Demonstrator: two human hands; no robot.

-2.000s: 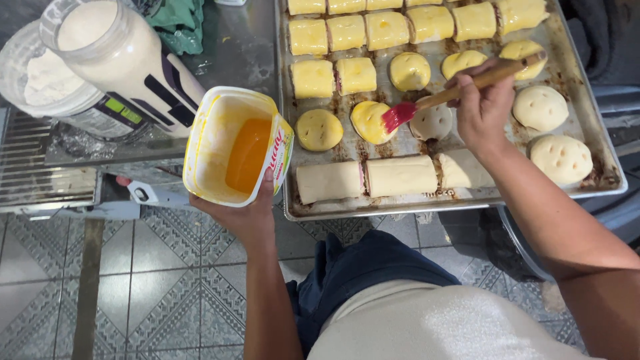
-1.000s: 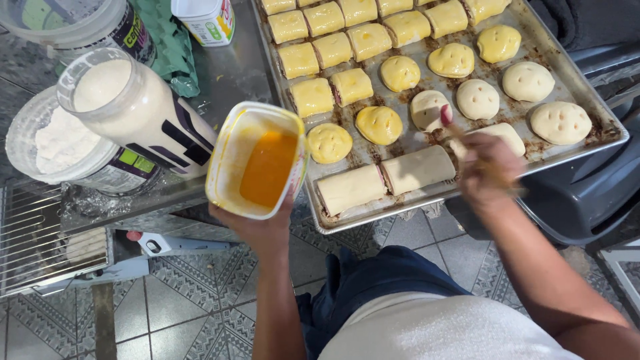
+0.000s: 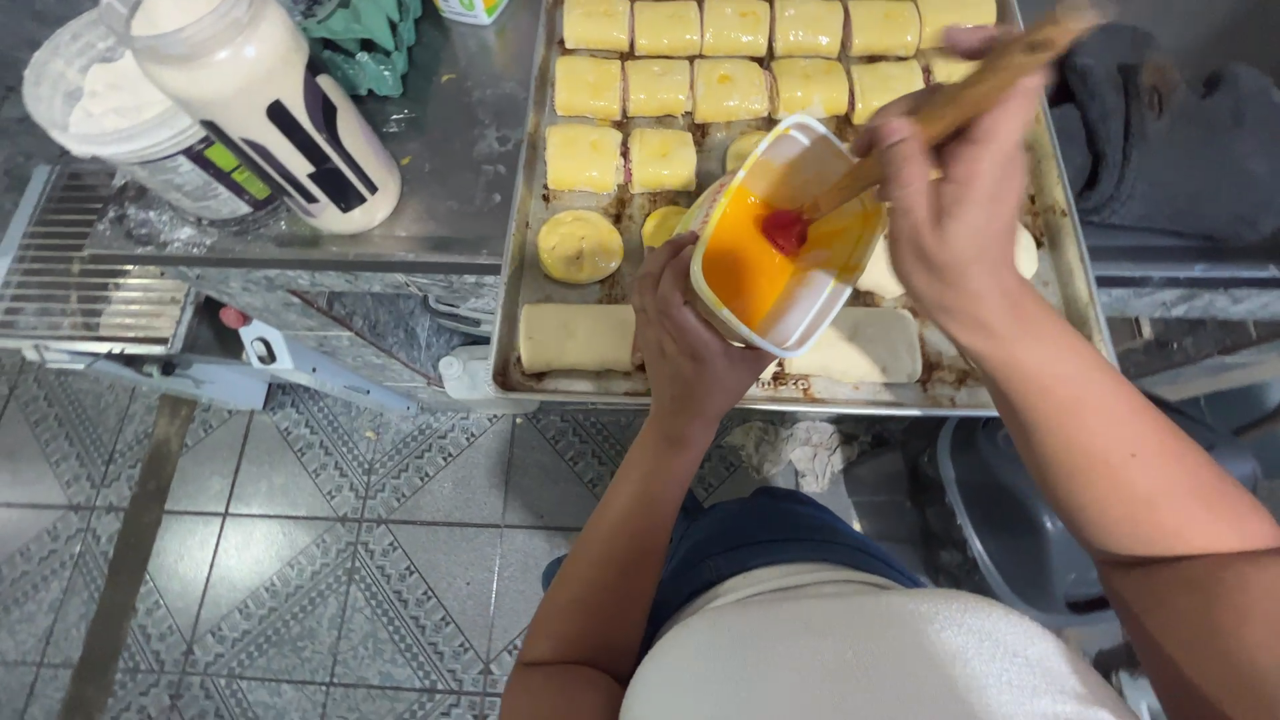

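My left hand [image 3: 690,335] grips a white plastic tub [image 3: 815,318] of orange-yellow egg wash [image 3: 738,262], tilted above the front part of the metal baking tray [image 3: 508,290]. In my right hand [image 3: 945,190] is a pastry brush with a wooden handle [image 3: 985,80]; its red bristles [image 3: 785,230] are in the egg wash. Behind the tub, rows of glazed dough pieces [image 3: 735,90] shine yellow. A glazed round bun [image 3: 580,246] lies left of the tub. Pale, unglazed dough rectangles [image 3: 575,338] lie along the front edge; the tub and my hands hide several pieces.
Left of the tray stand a clear jar of white powder [image 3: 290,120], an open tub of white powder [image 3: 120,100] and green egg cartons [image 3: 365,45]. A wire rack [image 3: 90,260] is at the far left. A dark plastic bin [image 3: 1020,510] stands below, right.
My left hand has brought the tub from beside the tray to over its front part. The brush, over the dough pieces before, is now inside the tub.
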